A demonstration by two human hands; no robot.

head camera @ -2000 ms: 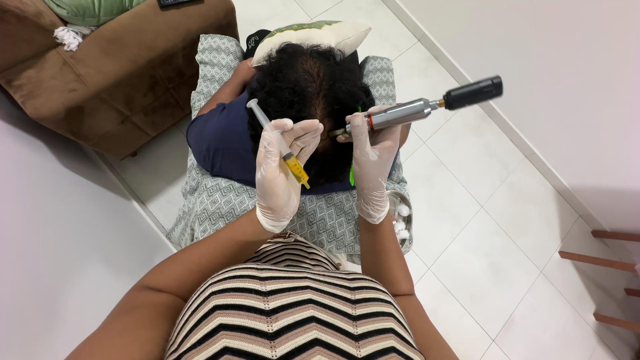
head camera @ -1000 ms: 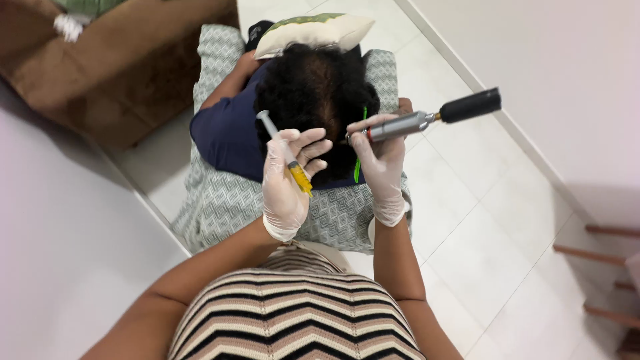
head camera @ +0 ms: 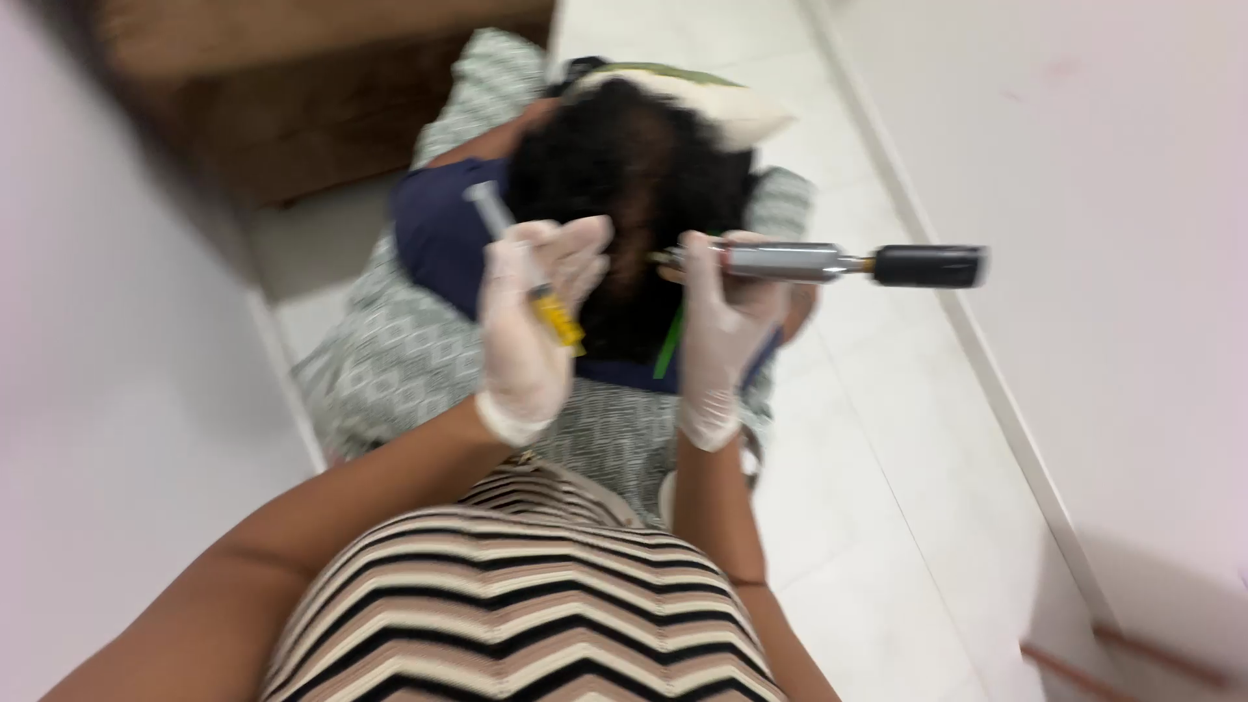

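Observation:
A seated person's dark-haired head (head camera: 643, 146), parted down the middle, lies between my two gloved hands. My left hand (head camera: 536, 322), in a pale translucent glove, holds a syringe (head camera: 556, 316) with yellow liquid between thumb and fingers, its plunger end pointing up and away. My right hand (head camera: 731, 331) grips a silver pen-like device (head camera: 780, 261) with a black cylindrical end (head camera: 929, 266). The device's tip points left at the parting; blur hides whether it touches the scalp. A green strip (head camera: 669, 343) hangs in the hair beside my right hand.
A white and green cushion (head camera: 741, 105) is beyond the head. Patterned grey fabric (head camera: 390, 361) lies around the person. Brown furniture (head camera: 292, 107) stands at the upper left, a wall (head camera: 1102, 244) rises on the right, and reddish-brown bars (head camera: 1160, 658) show at the lower right.
The device in my right hand has turned from slanting upward to nearly level. Both hands still hold their tools close to the head. The view has tilted and shifted.

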